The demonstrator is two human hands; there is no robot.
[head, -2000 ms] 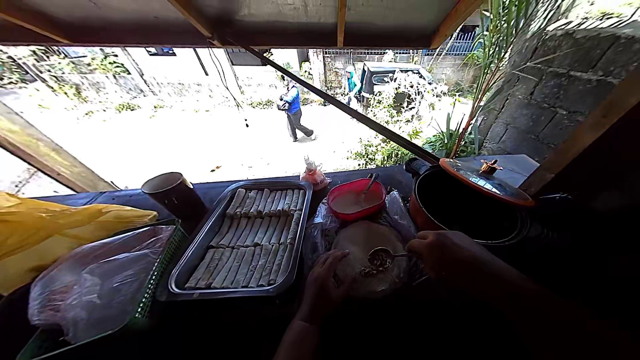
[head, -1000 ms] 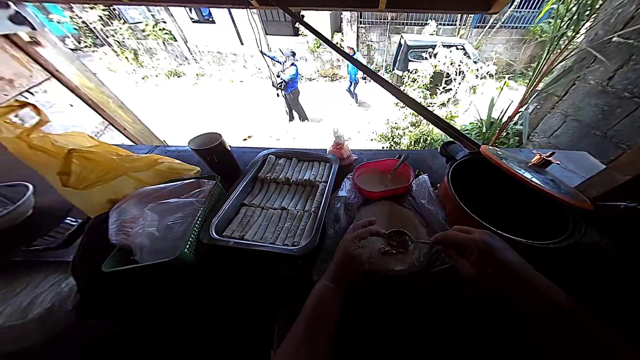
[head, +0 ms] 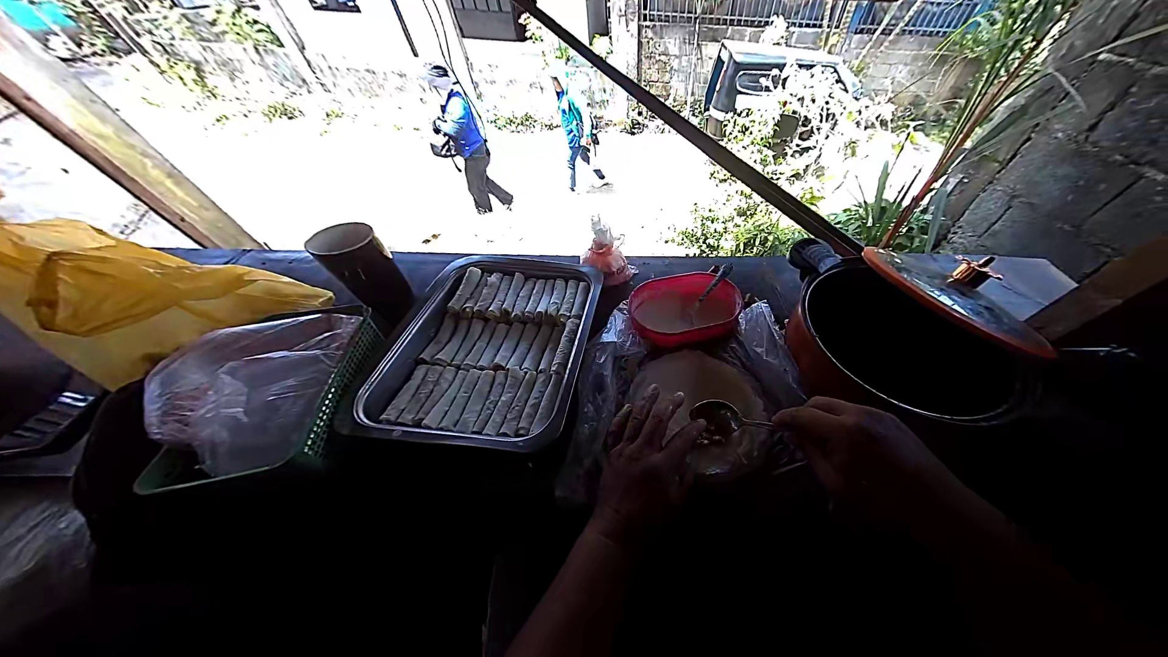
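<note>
My left hand (head: pixel 646 456) lies with spread fingers on the left part of a round, pale wrapper (head: pixel 689 374), holding nothing. In my right hand (head: pixel 853 452) is the handle of a metal spoon (head: pixel 716 420), its bowl over the wrapper with some dark filling. Clear plastic (head: pixel 598 392) lies under and around the wrapper. Behind it stands a red bowl (head: pixel 686 310) of pale liquid with a utensil leaning in it. To the left, a metal tray (head: pixel 365 401) holds rows of rolled wrappers (head: pixel 493 356).
At the right stands a large pot (head: pixel 798 342) with its glass lid (head: pixel 958 297) resting tilted on the rim. At the left are a green basket (head: pixel 333 397) with a plastic bag, a dark cylinder (head: pixel 360 265) and a yellow bag (head: pixel 137 283). Two people walk outside.
My left hand has come to lie flatter on the wrapper, with fingers spread. The spoon remains in my right hand. The people outside have moved. The view has shifted.
</note>
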